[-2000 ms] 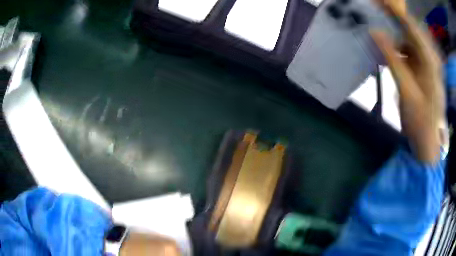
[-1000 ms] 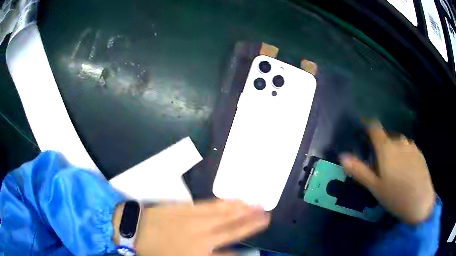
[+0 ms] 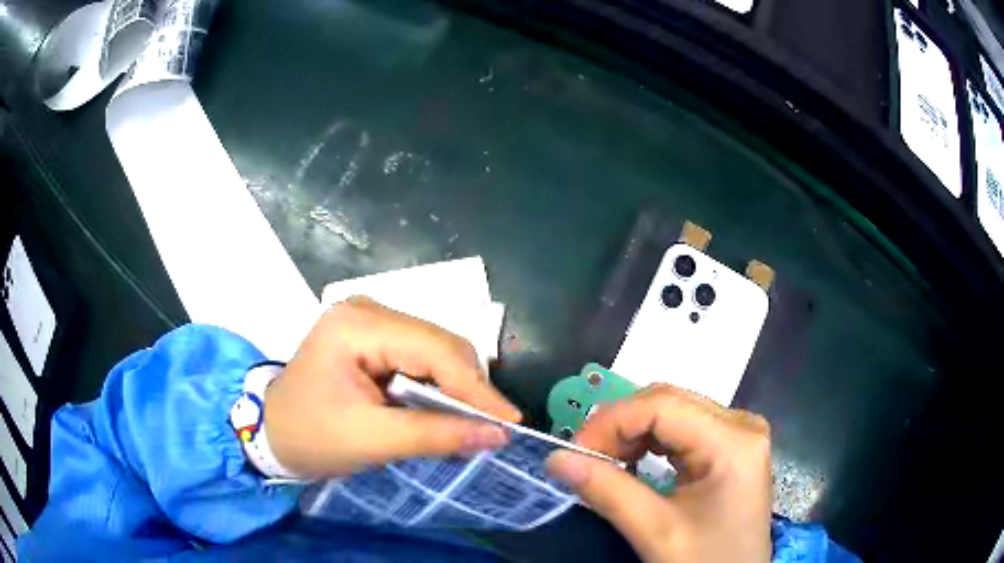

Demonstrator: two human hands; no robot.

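Note:
My left hand [image 3: 380, 385] grips a folded label strip [image 3: 451, 484] that hangs below it, with rows of fine print. My right hand [image 3: 688, 467] pinches the strip's right end with thumb and forefinger. The green frog-shaped template [image 3: 589, 394] shows between my hands, beside my right fingers and partly behind them; whether it is held or resting is unclear. A white phone [image 3: 699, 335] lies back side up on the dark fixture, its camera end toward two tan tabs [image 3: 696, 234]. My right hand hides its lower end.
A white liner band [image 3: 204, 209] curls from the far left to white folds [image 3: 424, 280] beside my left hand. Black phone trays [image 3: 859, 143] stand along the right and back. Another tray [image 3: 55, 319] with phones is at the left edge.
The template has left its place right of the phone and is now between my hands. My hands have come together on the printed strip. The view has shifted.

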